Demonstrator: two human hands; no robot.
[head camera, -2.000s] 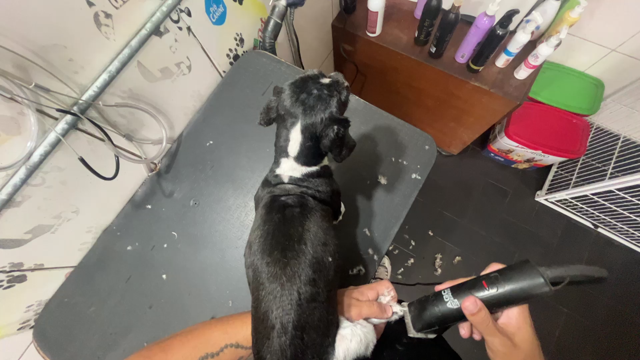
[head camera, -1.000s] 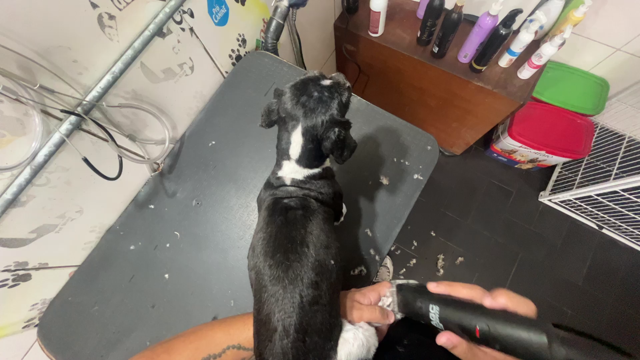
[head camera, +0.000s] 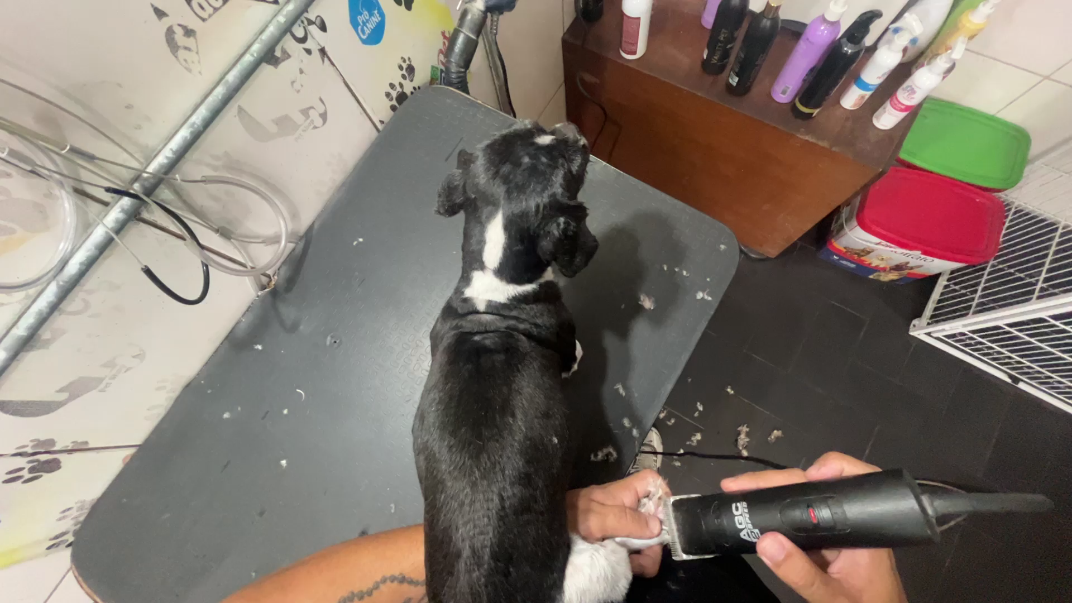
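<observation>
A black and white dog (head camera: 494, 402) is on a dark grooming table (head camera: 276, 368), its back to me and its head toward the far edge. My left arm passes behind the dog, and my left hand (head camera: 615, 515) grips its white hind paw (head camera: 653, 500) beyond the table's right edge. In my right hand (head camera: 829, 544) is a black Andis electric clipper (head camera: 804, 512), held level with its metal blade against the paw. The left palm is partly hidden by the leg.
Pump bottles (head camera: 806, 50) stand on a brown wooden cabinet (head camera: 695, 142). Tubs with a red lid (head camera: 931, 216) and a green lid (head camera: 967, 142) sit beside a white wire crate (head camera: 1013, 310). A metal pipe (head camera: 159, 172) with looped tubing is at left. Hair tufts lie on the table and floor.
The clipper has turned, from pointing up to the right, through tilted down to the right, to about level. My left hand keeps hold of the paw, and the dog has hardly moved.
</observation>
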